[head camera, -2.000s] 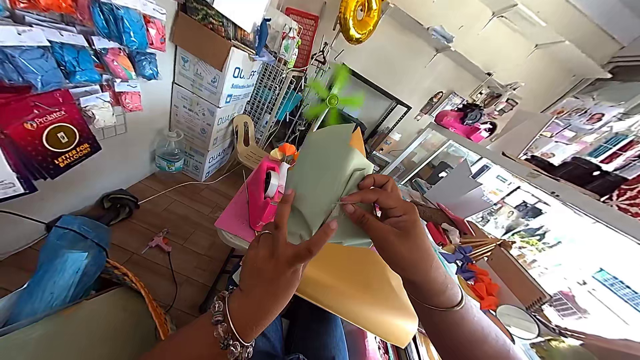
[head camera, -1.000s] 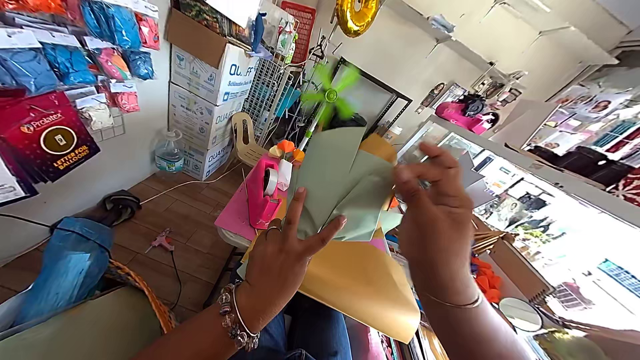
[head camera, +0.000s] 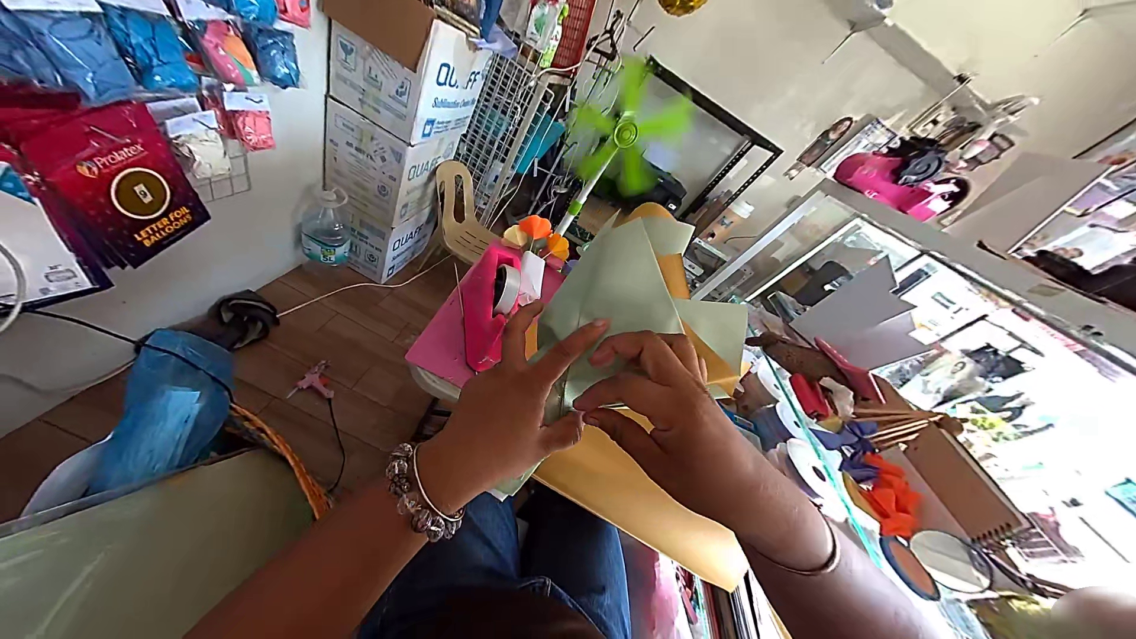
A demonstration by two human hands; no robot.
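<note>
Folded sheets of sage-green wrapping paper [head camera: 621, 275] stand in front of me, with a yellow-gold layer showing behind them. My left hand [head camera: 506, 408] lies against the lower left of the paper, index finger and thumb pressing on it. Close beside that thumb, my right hand [head camera: 666, 417] pinches the lower part of the paper between thumb and fingers. A larger gold sheet [head camera: 639, 497] spreads below both hands, over my lap. Left of the paper is a pink tape dispenser [head camera: 484, 319] with a roll of tape, and orange and cream paper flowers [head camera: 535, 229] are just behind it.
A green fan [head camera: 626, 133] spins beyond the paper. On the right, a glass counter [head camera: 821, 461] holds tape rolls, orange ribbon and sticks. A glue gun [head camera: 315, 380] with its cord lies on the floor at left, near a water bottle [head camera: 326, 232] and stacked boxes [head camera: 390, 151].
My right hand, raised off the paper a second ago, has come back down and pinches its lower part beside my left thumb. The green paper now shows more folds spread to the right.
</note>
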